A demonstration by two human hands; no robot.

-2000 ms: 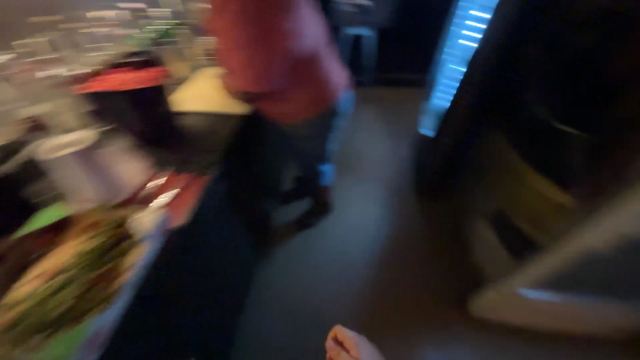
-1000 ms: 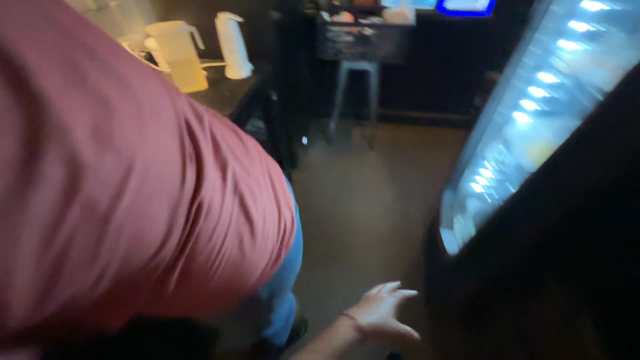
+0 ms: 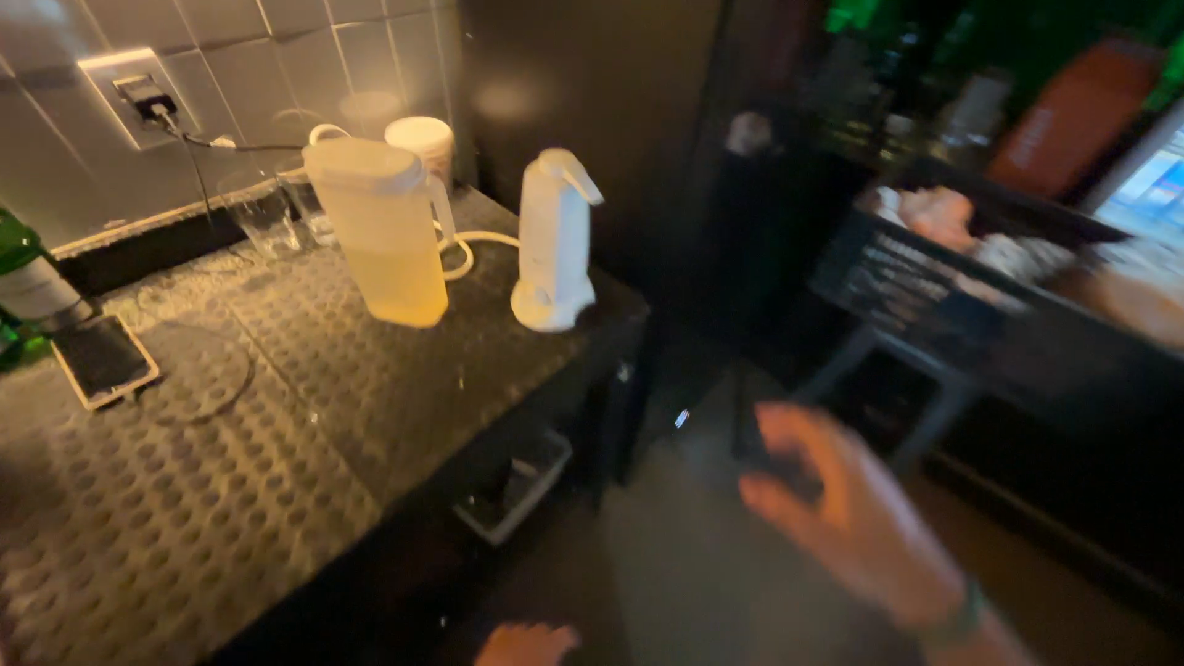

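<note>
My right hand (image 3: 842, 509) hangs over the floor right of the counter, fingers apart and nothing in it, blurred, with a band at the wrist. Only part of my left hand (image 3: 527, 645) shows at the bottom edge; whether it holds anything is hidden. Nearest to the hands on the dark counter is a white handled appliance (image 3: 555, 245) with a white cord. To its left stands a translucent plastic pitcher (image 3: 384, 236) partly filled with yellow liquid. Behind the pitcher are a white tub (image 3: 421, 143) and clear glasses (image 3: 264, 217).
A perforated dark mat (image 3: 185, 490) covers the counter, with a phone (image 3: 106, 361) and a green bottle (image 3: 37, 277) at left. A plug sits in a wall outlet (image 3: 139, 97). At right, a dark crate (image 3: 962, 268) with crumpled items rests on a stool (image 3: 888, 370).
The person in the red shirt has left the view. The pitcher and the white appliance appear much closer. My right hand remains empty, and part of my left hand now shows.
</note>
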